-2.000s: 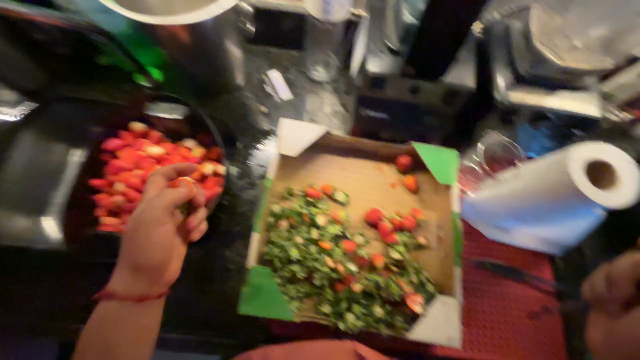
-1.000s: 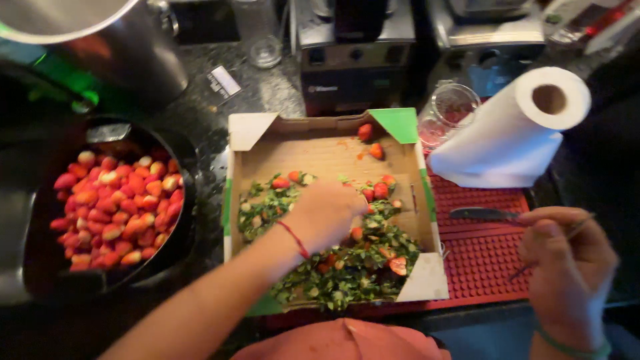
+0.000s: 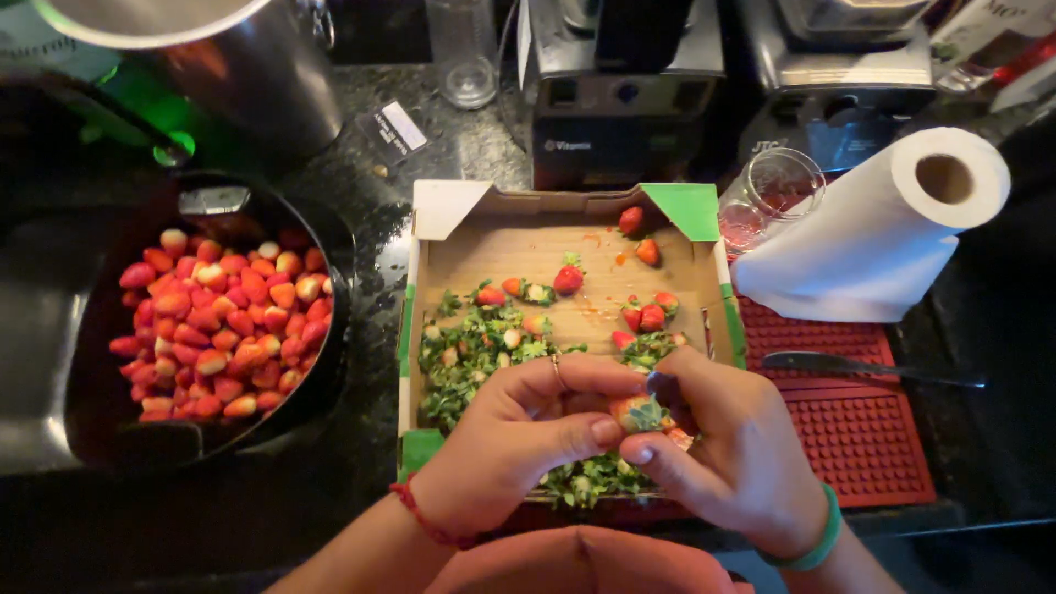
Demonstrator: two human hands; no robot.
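A strawberry with its green leafy cap (image 3: 639, 412) is pinched between the thumb and fingers of my left hand (image 3: 528, 421). My right hand (image 3: 726, 445) is curled close against the berry's right side; a small dark, shiny piece shows by its index finger, but what it holds is hard to tell. Both hands are over the front of a cardboard box (image 3: 528, 239) with cut strawberry tops (image 3: 474, 355) and several whole strawberries (image 3: 568, 279). At the left, a black container (image 3: 342, 322) holds many hulled strawberries (image 3: 223, 330).
A table knife (image 3: 858, 365) lies on a red textured mat (image 3: 858, 445) at the right. Behind it are a paper towel roll (image 3: 866, 223) and a clear glass (image 3: 784, 186). Blender bases (image 3: 627, 115) stand behind the box, a large metal pot (image 3: 247, 82) at the back left.
My left hand moved from the black container to the box and now holds a leafy strawberry. My right hand has come in from the far right to meet it.
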